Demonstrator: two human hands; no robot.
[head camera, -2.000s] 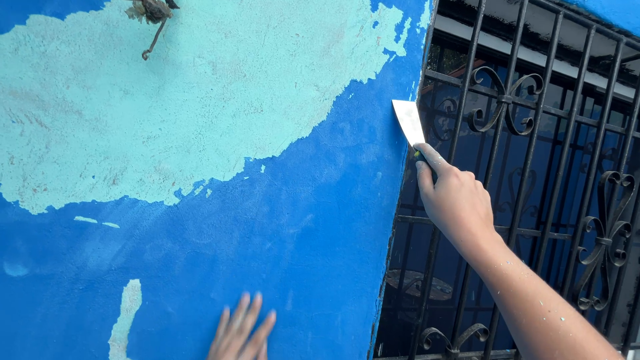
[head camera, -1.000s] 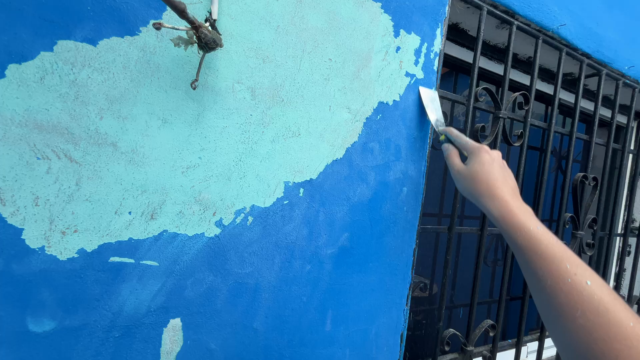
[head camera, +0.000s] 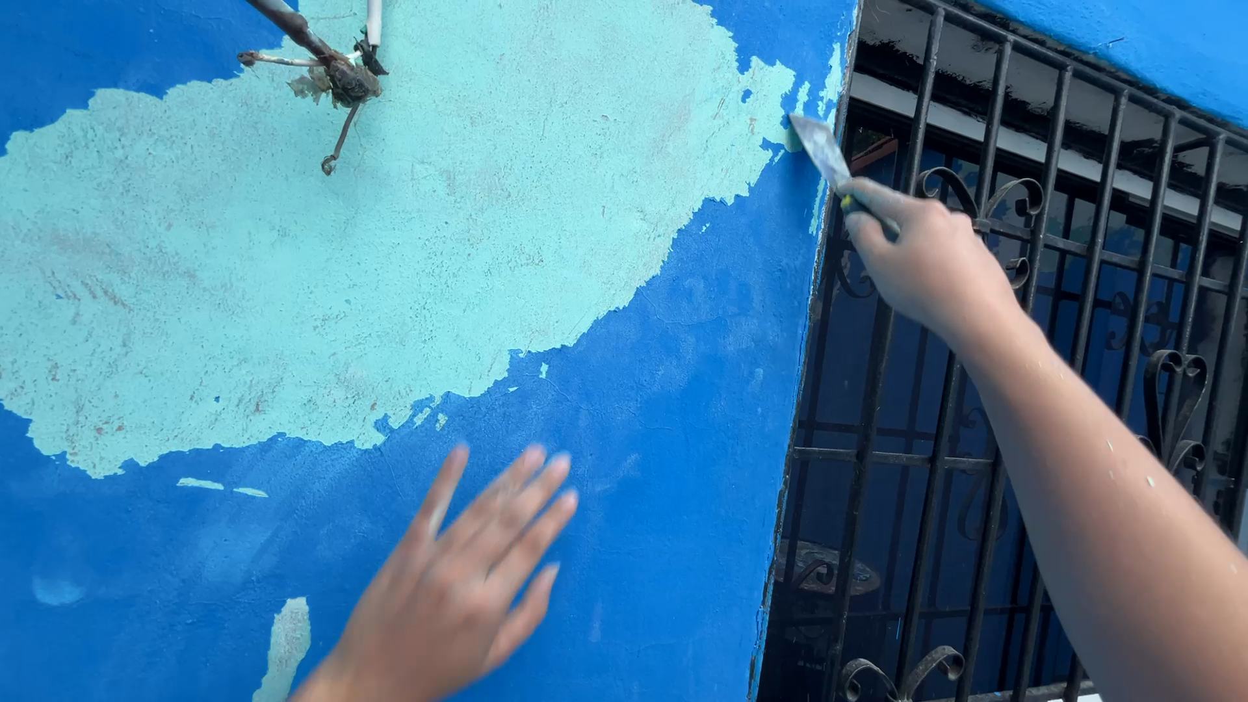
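Note:
My right hand is closed around the handle of a putty knife, whose metal blade lies on the wall near its right edge, where blue paint meets bare patches. The wall is painted blue, with a large ragged pale turquoise area where the blue is gone. My left hand, slightly blurred, is spread with nothing in it in front of the blue lower part; whether it touches the wall cannot be told. Small pale flecks stick to my right forearm.
Right of the wall edge stands a black wrought-iron window grille with scrollwork, partly behind my right arm. A corroded metal pipe end with wires sticks out at the upper left. A smaller bare strip shows at the lower left.
My left hand, out of view one second ago, is back in front of the wall. The putty knife's blade now lies against the right end of the turquoise area. The view has shifted.

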